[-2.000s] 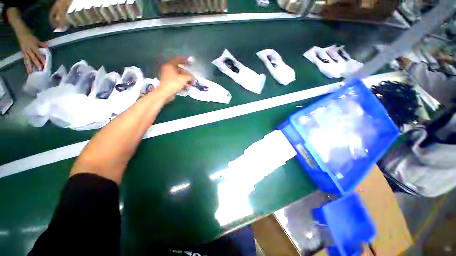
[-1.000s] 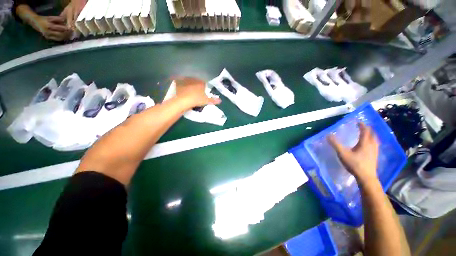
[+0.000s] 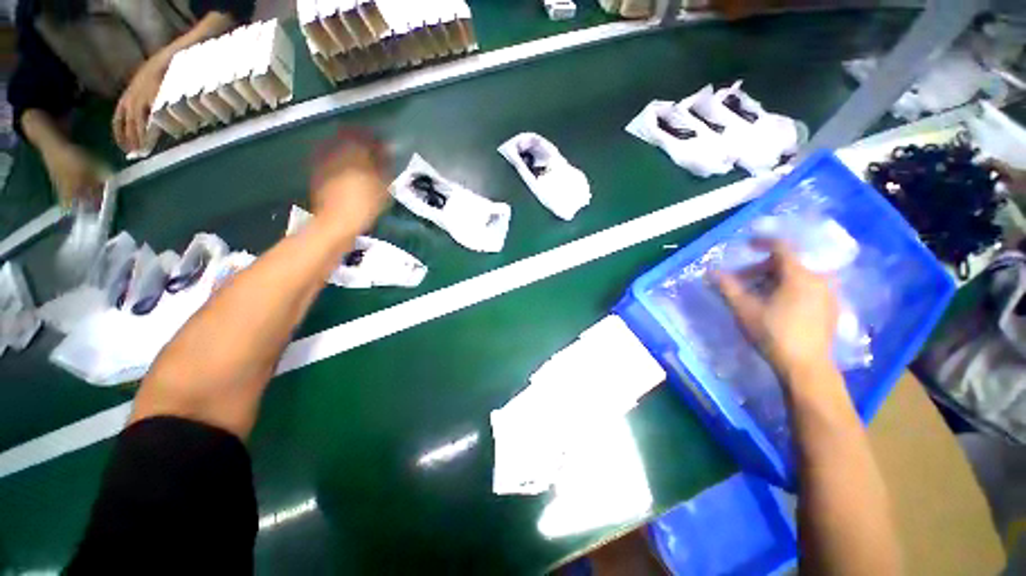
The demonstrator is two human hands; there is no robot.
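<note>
White wrapped products with dark coils showing lie on the green belt; one wrapped product (image 3: pixel 456 214) is right of my left hand, and another (image 3: pixel 388 267) lies partly behind my left forearm. My left hand (image 3: pixel 351 174) is above the belt, its fingers blurred; whether it holds anything cannot be told. My right hand (image 3: pixel 788 298) is inside the blue bin (image 3: pixel 703 394), fingers bent over shiny clear accessories (image 3: pixel 703 326). What lies between its fingertips is not clear. White papers (image 3: pixel 585 394) lie fanned beside the bin.
A pale guide rail (image 3: pixel 529 270) divides belt and bench. A smaller blue bin (image 3: pixel 726 529) sits below the bench edge beside brown cardboard (image 3: pixel 934 473). A black cable pile (image 3: pixel 939 197) lies beyond the bin. Another person's hand (image 3: pixel 141 107) is by upright white-brown inserts (image 3: pixel 225 79).
My left hand has moved left and up, off the wrapped product it was over. My right hand has entered the blue bin and remains there. The camera view has shifted.
</note>
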